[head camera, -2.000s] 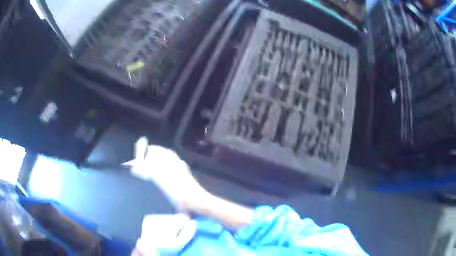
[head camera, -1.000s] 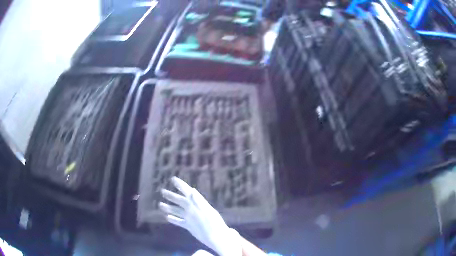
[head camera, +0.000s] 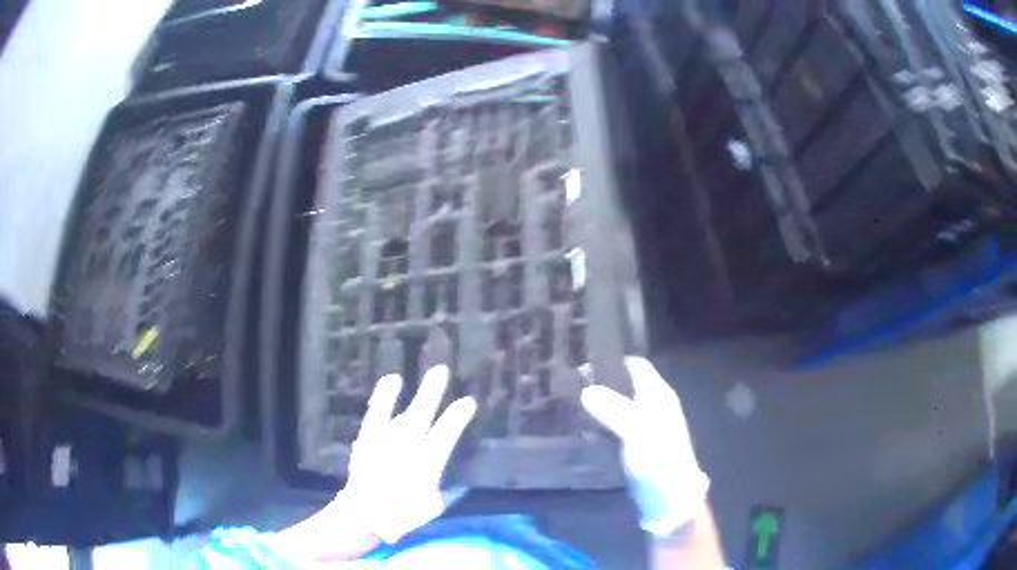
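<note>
A dark grey slotted fixture plate (head camera: 602, 267) lies on a black tote (head camera: 287, 223) in front of me, its far edge slanting. My left hand (head camera: 402, 457), in a white glove, rests on the plate's near left part with its fingers spread. My right hand (head camera: 658, 445), also in a white glove, is at the near right corner, thumb over the surface and a finger along the right edge. Whether it grips the edge is blurred. A second slotted plate (head camera: 145, 245) with a small yellow mark lies in a tote at the left.
Dark plates or totes (head camera: 769, 167) stand packed at the right above a blue frame part (head camera: 914, 301). Another black tote (head camera: 223, 45) and an item with teal edges (head camera: 457, 28) are behind. A green arrow sign (head camera: 765, 534) is on the grey floor (head camera: 825, 445).
One gloved hand hovered over the plate's near part before; now both hands are at its near side. The view has shifted, and the plate's far edge looks more slanted.
</note>
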